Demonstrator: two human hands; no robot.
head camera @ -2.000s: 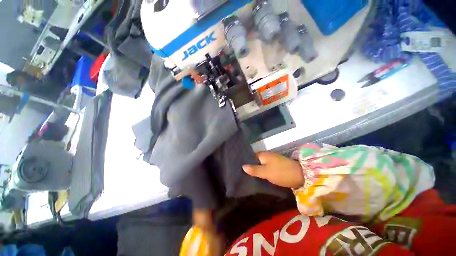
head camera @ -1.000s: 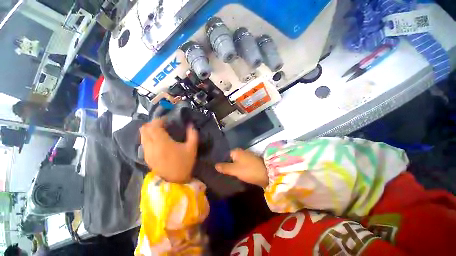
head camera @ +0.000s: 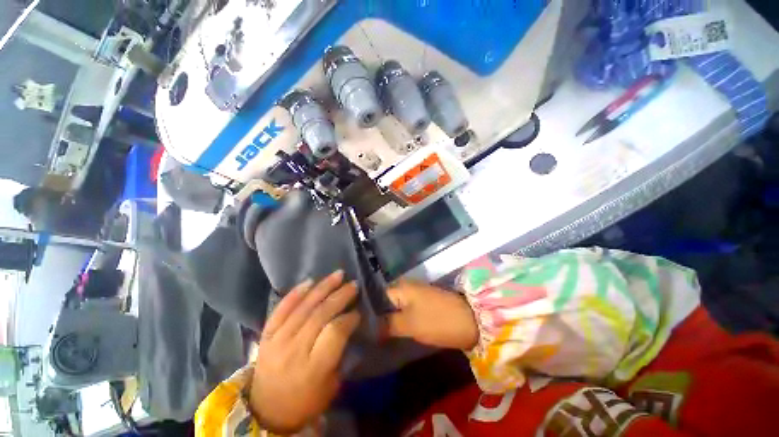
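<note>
The dark grey garment piece [head camera: 301, 243] lies bunched at the needle area [head camera: 335, 189] of the white and blue overlock machine [head camera: 256, 111]. Its edge runs from the presser foot towards me. My left hand [head camera: 303, 354] lies on the near part of the cloth with fingers extended and close together. My right hand [head camera: 430, 314] holds the cloth edge at the near end, just right of my left fingers; its thumb and fingertips are partly hidden by the cloth.
Grey ribbed tension dials [head camera: 350, 87] and a cover with an orange label [head camera: 423, 177] are on the machine. The dark bed plate [head camera: 427, 237] is beside the cloth. Red and dark snips [head camera: 622, 109] and blue striped cloth with a tag [head camera: 733, 85] lie right. More grey cloth [head camera: 166, 316] hangs left.
My left hand has come from low in the view onto the cloth, then moved nearer me. My right hand has closed on the cloth edge. The view has shifted, showing the machine further left.
</note>
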